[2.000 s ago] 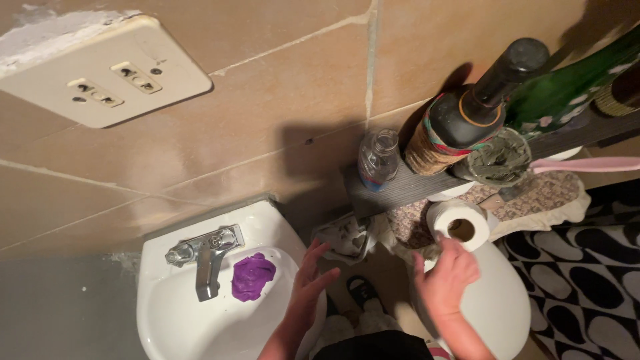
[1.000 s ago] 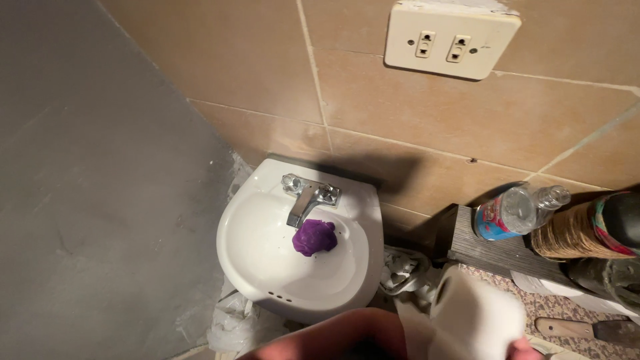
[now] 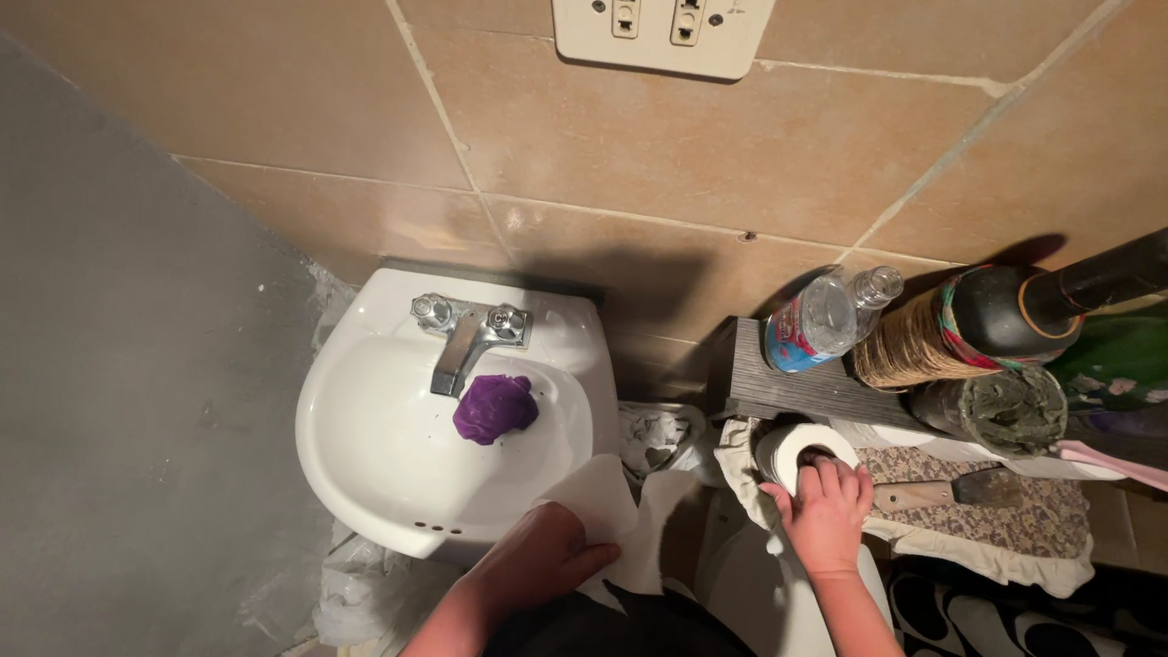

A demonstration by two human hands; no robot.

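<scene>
My left hand (image 3: 540,549) holds a strip of white toilet paper (image 3: 598,502) beside the front right edge of the white sink (image 3: 365,456). The fingers of my right hand (image 3: 824,511) reach into the core of a toilet paper roll (image 3: 785,453), which rests on the patterned cloth over the toilet tank. In the basin, below and right of the chrome faucet (image 3: 461,351), lies a crumpled purple cloth or similar soft thing (image 3: 495,408). A putty knife (image 3: 940,493) lies on the cloth to the right of my right hand.
On a dark wood shelf (image 3: 776,397) stand a clear bottle (image 3: 812,324), a twine-wrapped bottle (image 3: 949,333) and a glass of dark paste (image 3: 1013,411). A bin of crumpled paper (image 3: 652,438) sits between sink and toilet. An outlet plate (image 3: 662,41) is on the tiled wall.
Two seconds ago both hands looked empty, near the roll. The roll was then lifted close to the view; now it is down on the cloth, with paper in my left hand. The view has shifted.
</scene>
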